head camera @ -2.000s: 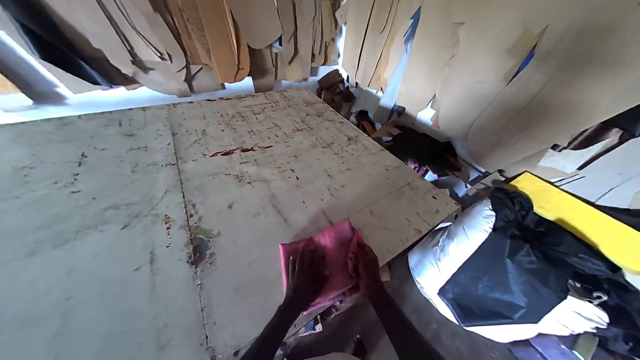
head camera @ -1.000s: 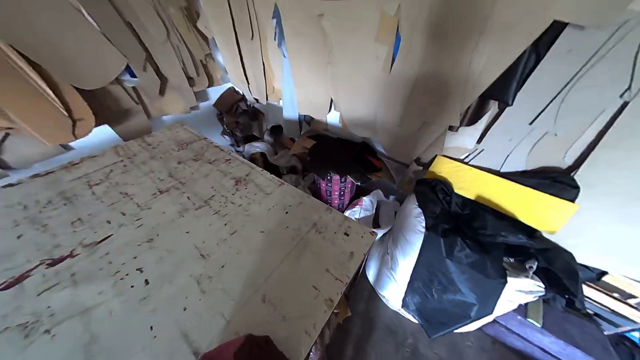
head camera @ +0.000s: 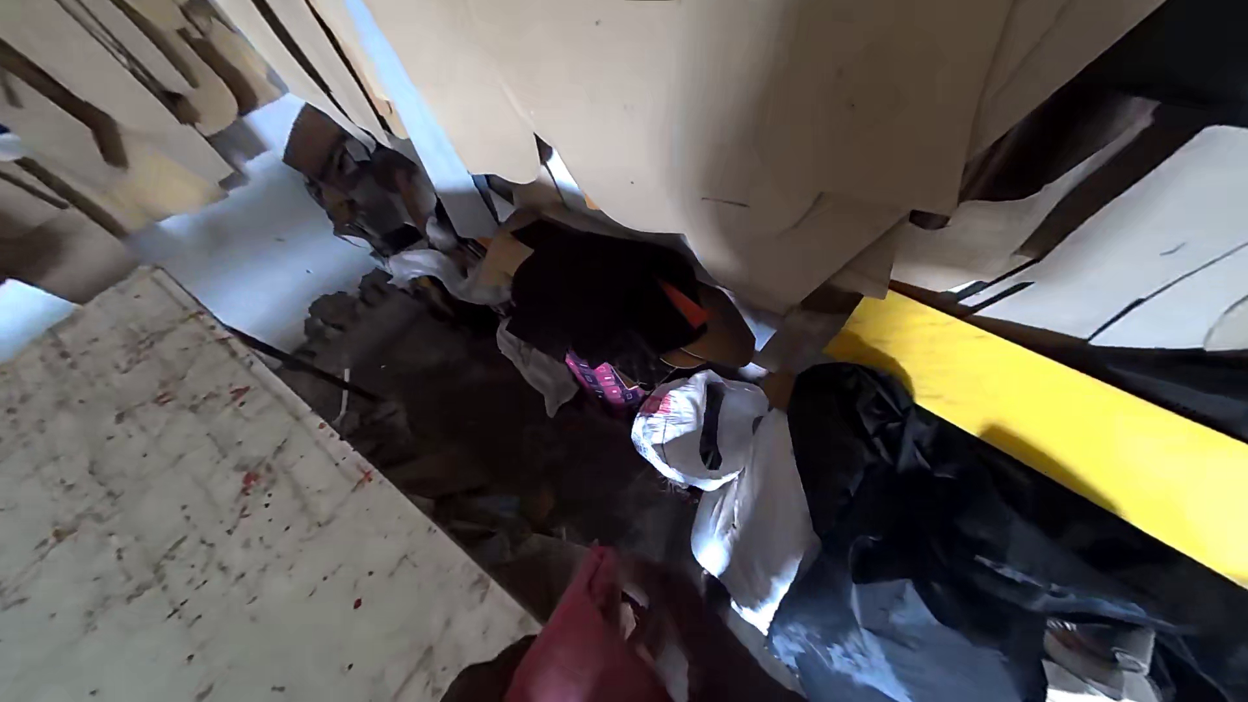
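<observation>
A folded piece of red, leather-like material is at the bottom middle, just off the edge of the worn, stained table. My left hand holds it from the left, mostly hidden behind the material and cut off by the frame's bottom. On the other side, my right hand is dark and blurred against the material; its fingers are hard to make out.
Beyond the table lie a white sack, dark scraps and a pink patterned item. Black plastic sheeting and a yellow board are at the right. Large cardboard patterns hang along the wall.
Two seconds ago both hands pressed the red material on the table near its edge; now hands and material are off the table's side. The view has swung right.
</observation>
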